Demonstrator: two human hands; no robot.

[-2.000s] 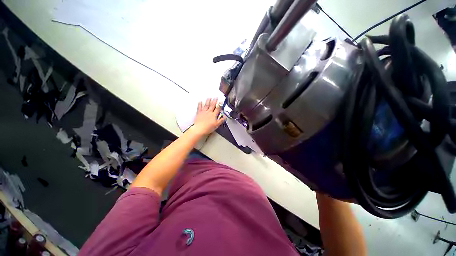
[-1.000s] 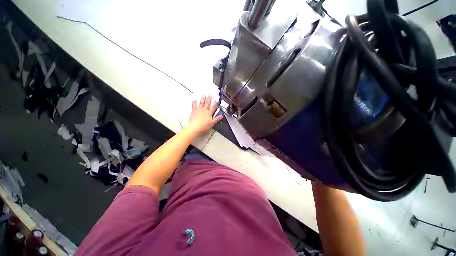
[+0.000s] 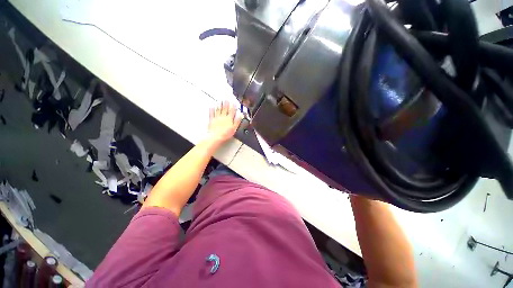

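The straight knife cutting machine, a silver and blue motor, fills the upper right. Black power cable is coiled on it. My left hand lies flat on the white paper marker, fingers slightly spread, close to the left of the machine's front. A small part of the grey base plate shows beside that hand. A narrow white-topped strip lies by the table's near edge. My right forearm goes up under the motor; the motor hides my right hand and its grip. The blade is hidden too.
The pale table runs diagonally, its near edge against my body. Cloth clamps with thin rods lie at the right. Fabric and paper scraps litter the dark floor at the left. Reddish cones or spools stand at the lower left.
The machine has moved left and slightly up in the picture, and its upper rods have left the frame. My left hand has shifted slightly left and up, staying flat beside it.
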